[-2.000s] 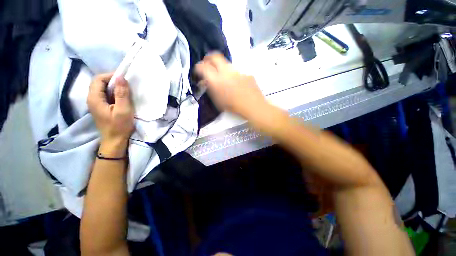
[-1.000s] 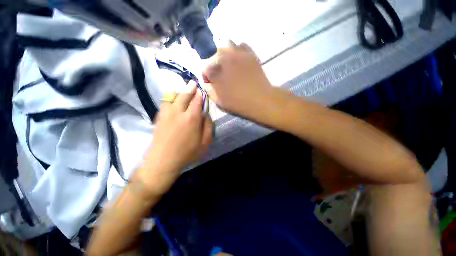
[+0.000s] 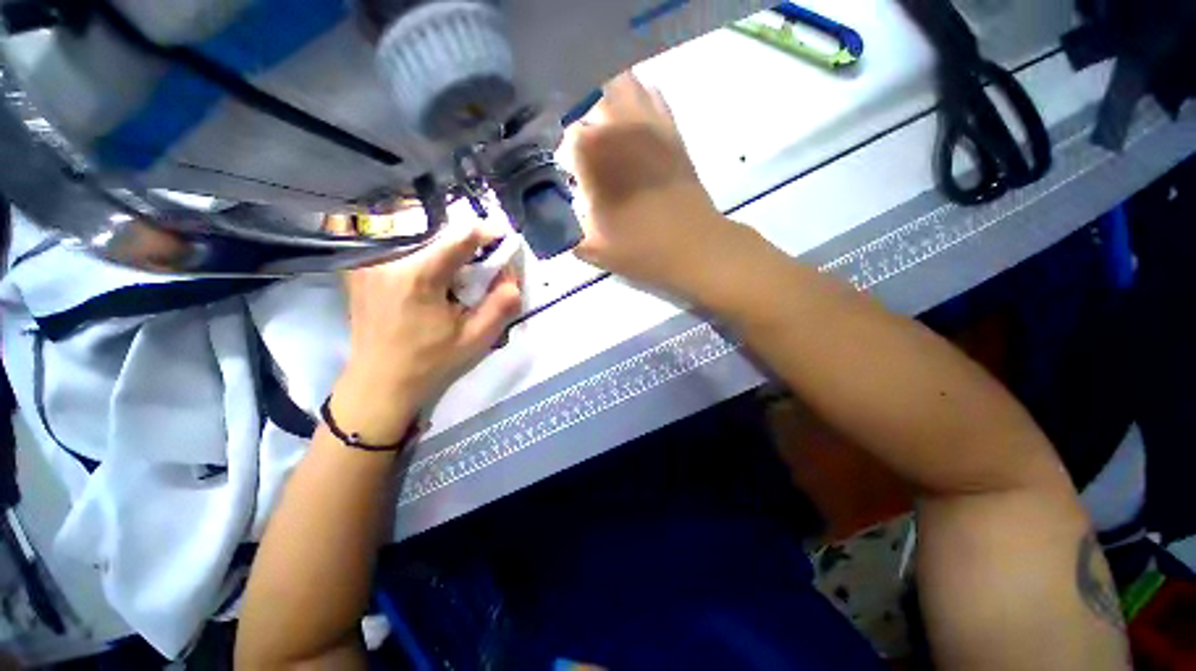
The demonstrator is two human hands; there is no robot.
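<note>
The white sewing machine head (image 3: 249,79) with blue stripes fills the upper left. A ribbed grey knob (image 3: 449,66) is on its front, and a stubby dark grey block (image 3: 546,216) hangs beside the needle area. My left hand (image 3: 426,302) is just left of the block, its thumb and fingers closed on a small edge of pale cloth (image 3: 481,278). My right hand (image 3: 636,177) is right of the block, its fingers curled and partly hidden; what it holds cannot be told. The light grey garment with black bands (image 3: 158,406) lies heaped left of my left wrist.
Black-handled scissors (image 3: 990,131) lie right of my right hand. A yellow-green and blue small tool (image 3: 813,36) lies at the top. Black scraps (image 3: 1135,66) are at the upper right. The table's ruler-marked grey edge (image 3: 577,404) runs below my hands.
The view has shifted closer to the machine head. From holding the garment at the left, my left hand moved to the needle area. My right hand stays beside the block, raised slightly.
</note>
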